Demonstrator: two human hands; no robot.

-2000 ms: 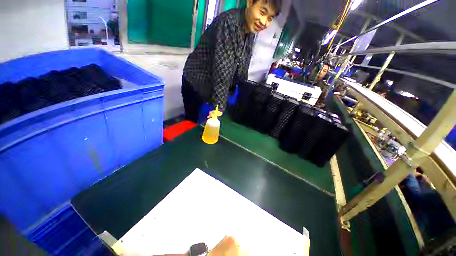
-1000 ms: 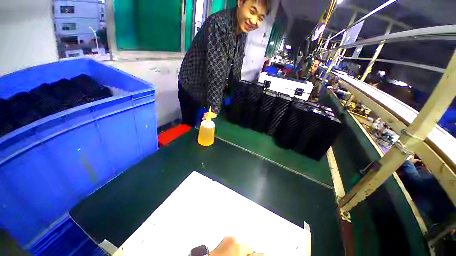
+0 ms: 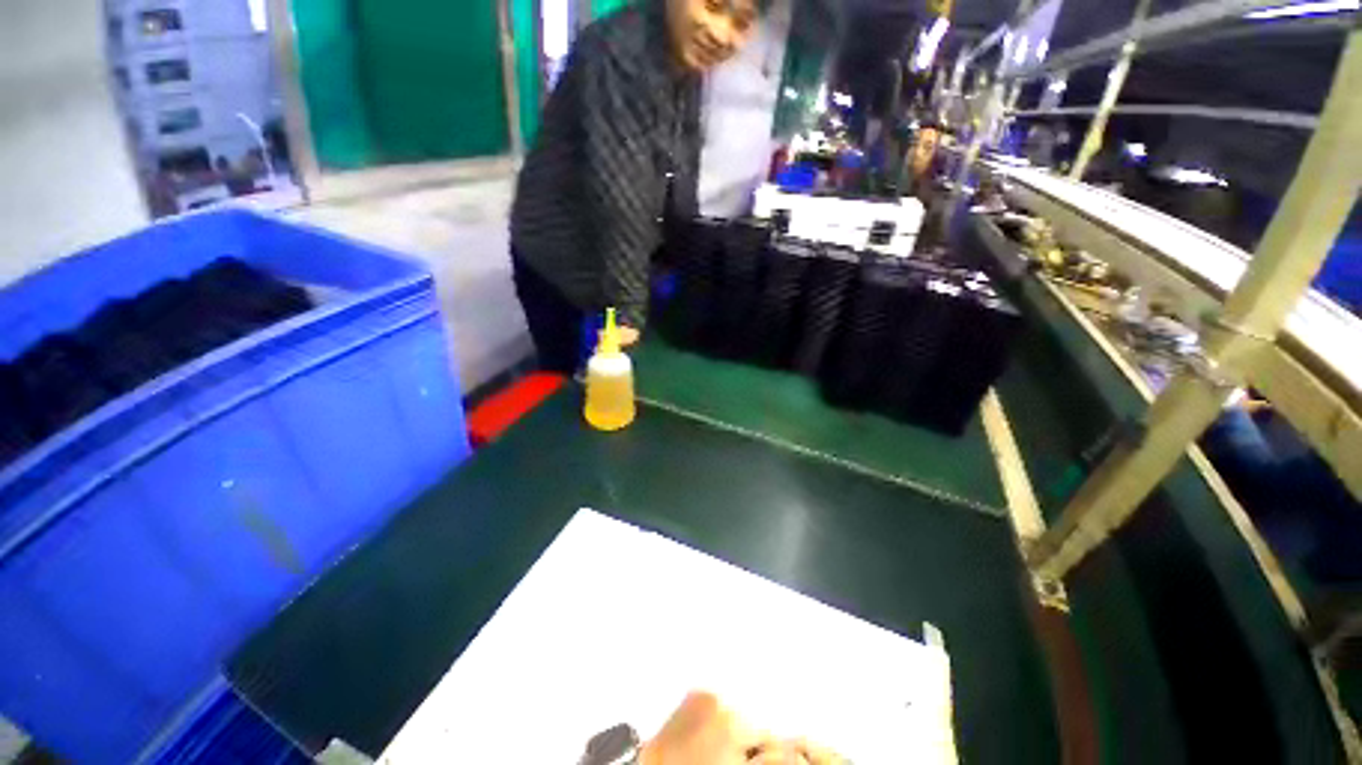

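Note:
My left hand (image 3: 695, 731), with a dark watch (image 3: 611, 744) at its wrist, is at the bottom edge over the large white sheet (image 3: 627, 628). It is cut off and blurred, so I cannot tell whether it holds anything. A small skin-coloured patch just right of it (image 3: 795, 752) looks like fingers, perhaps of my right hand, mostly below the frame. The sheet lies on the dark green bench (image 3: 448, 553), with tape at its corners.
A squeeze bottle (image 3: 610, 381) with yellow liquid stands at the far left edge. Behind are black stacked trays (image 3: 926, 344) and a person (image 3: 598, 165). A blue crate (image 3: 299, 434) is left; a metal frame (image 3: 1180, 419) and green conveyor strip are right.
The view has shifted slightly. My left hand remains at the bottom edge, and more of the skin-coloured patch on its right shows. The person still stands behind the bottle.

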